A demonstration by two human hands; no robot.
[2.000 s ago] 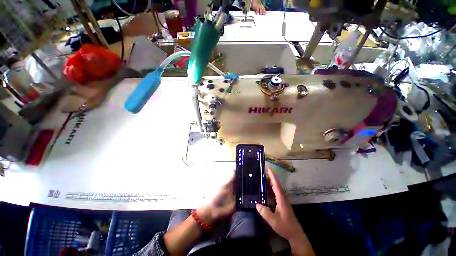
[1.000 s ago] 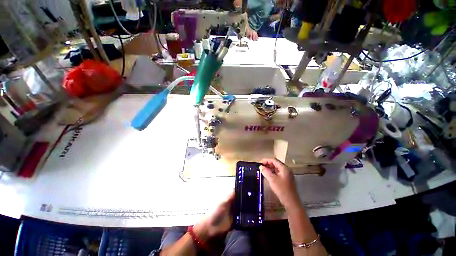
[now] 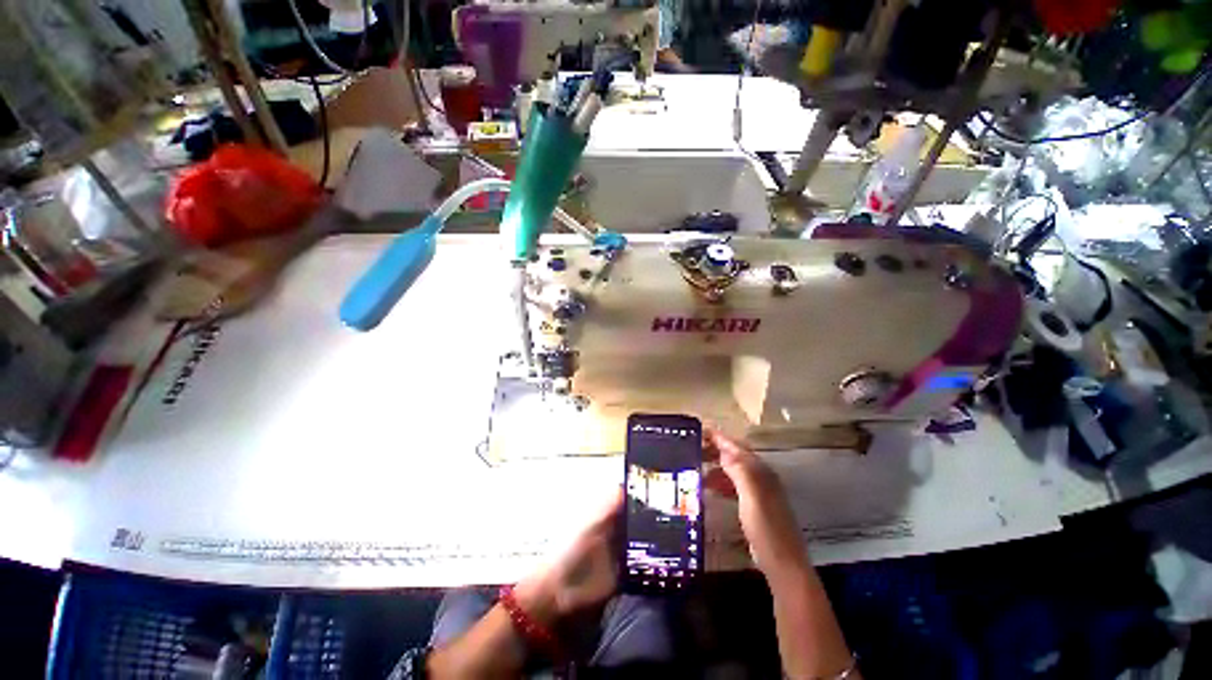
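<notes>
A black smartphone (image 3: 662, 505) with a lit screen showing a picture is upright over the table's front edge. My left hand (image 3: 580, 569) holds it by its left side and lower part; a red bracelet is on that wrist. My right hand (image 3: 739, 476) is at the phone's upper right edge, fingers bent; whether it grips the phone is hard to tell. The cream sewing machine (image 3: 705, 332) marked HIKARI stands just behind the phone, its needle area to the left.
The white table (image 3: 306, 438) has a printed ruler along its front edge. A blue lamp (image 3: 388, 276) and green tool holder (image 3: 542, 179) stand by the machine head. A red bag (image 3: 242, 195) lies back left. A blue basket (image 3: 160, 624) is below.
The phone screen has changed from a mostly dark display to one with a bright picture. My right hand has moved from the phone's lower right, then its top, to beside its upper right edge.
</notes>
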